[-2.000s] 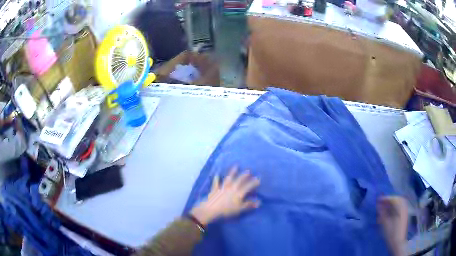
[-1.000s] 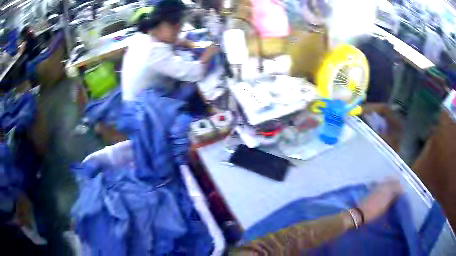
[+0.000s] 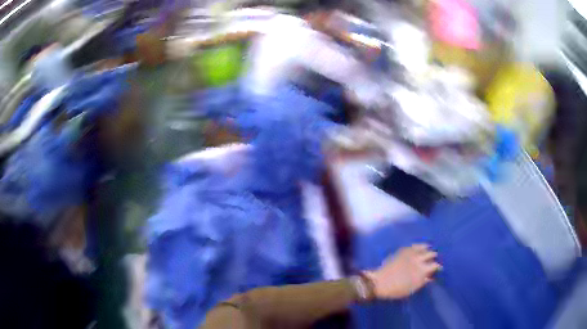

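Observation:
The picture is strongly blurred. A blue garment (image 3: 483, 257) lies over the table (image 3: 540, 212) at the lower right. My left hand (image 3: 407, 272) reaches in from the bottom over the garment's left part, its fingers pointing right. The blur hides whether the fingers grip the cloth or only rest on it. My right hand is out of the picture.
A heap of blue garments (image 3: 225, 231) stands left of the table, with a white rim (image 3: 318, 225) beside it. A black phone (image 3: 409, 188) lies on the table. A yellow fan (image 3: 521, 103) and blue bottle (image 3: 504, 153) stand behind. A person in white (image 3: 289, 54) is beyond.
The view has turned left, towards the garment heap. The garment now reaches up to the phone on the table. My left hand has moved left and down in the picture.

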